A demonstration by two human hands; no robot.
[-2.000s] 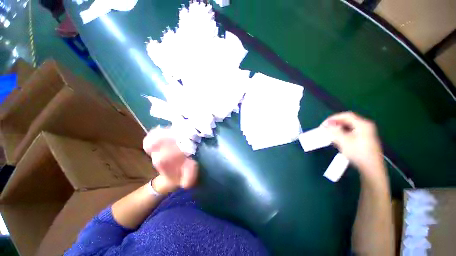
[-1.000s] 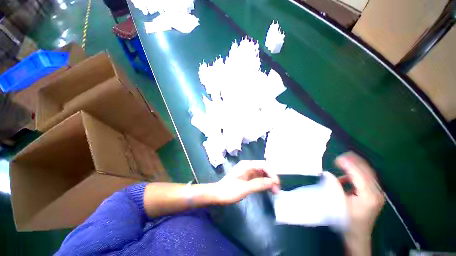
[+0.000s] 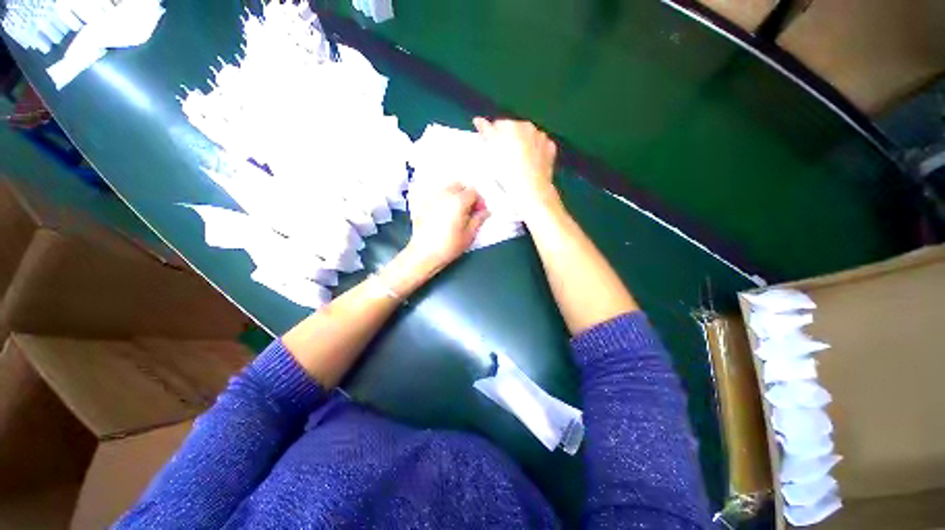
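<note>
A stack of white sheets [image 3: 437,155] lies on the dark-green bench. My left hand [image 3: 448,219] is on its near part with the fingers curled. My right hand [image 3: 526,164] is at its right edge, fingers bent over it. Whether either hand grips a sheet is hidden by glare and the fingers. A white piece, probably a wrapped adapter [image 3: 531,406], lies alone on the bench nearer my body. To the left is a big white heap of adapters [image 3: 285,114], prongs up at the far side, with overlapping wrapped pieces [image 3: 311,243] at its near side.
An open carton [image 3: 881,362] at the right holds a row of white wrapped pieces [image 3: 796,414] along its left wall. A tan bundle [image 3: 739,404] lies beside it. Empty cartons [image 3: 104,383] stand at left. More white pieces [image 3: 109,31] lie at the far left.
Both hands have moved from the near side of the sheet stack onto it. The sheet held between them is no longer seen there. A white piece now lies on the near bench. The view has shifted right.
</note>
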